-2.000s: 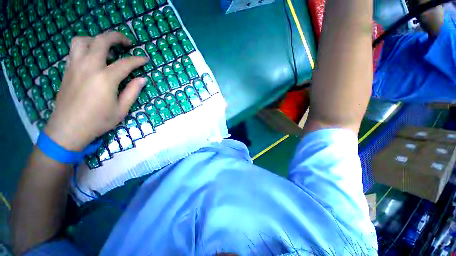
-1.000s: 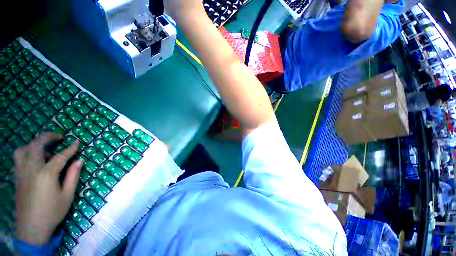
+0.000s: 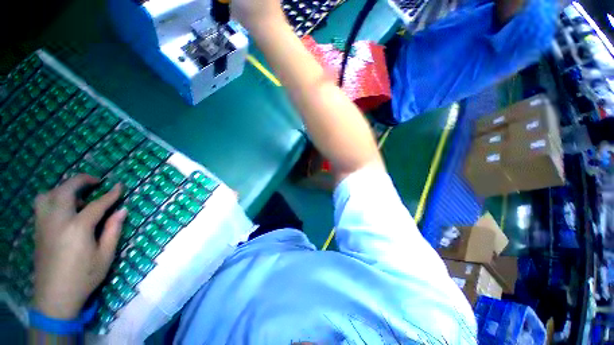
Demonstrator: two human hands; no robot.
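Note:
Green circuit boards [image 3: 145, 185] lie in tight rows on a white foam sheet [image 3: 195, 236] at the left. My left hand [image 3: 74, 236], with a blue wrist strap [image 3: 60, 322], rests on the boards, thumb and fingers apart, fingertips on the rows. My right hand [image 3: 256, 10] is at the top edge, partly cut off. It holds the electric screwdriver [image 3: 220, 12], of which only the dark front end shows, pointing down at the metal mechanism of the blue and white screw feeder [image 3: 202, 57]. Whether a screw is on the bit cannot be told.
A red bubble wrap bag [image 3: 367, 71] lies right of my right forearm, with a black cable [image 3: 350, 44] over it. A tray of dark parts [image 3: 306, 13] is beyond. Another person in blue [image 3: 444, 60] is at the upper right. Stacked cartons [image 3: 515, 148] stand on the floor at right.
The view has turned right since the oldest frame, bringing the feeder and screwdriver into sight. Since one second ago it has shifted slightly; my left hand stays on the boards and the screwdriver stays at the feeder.

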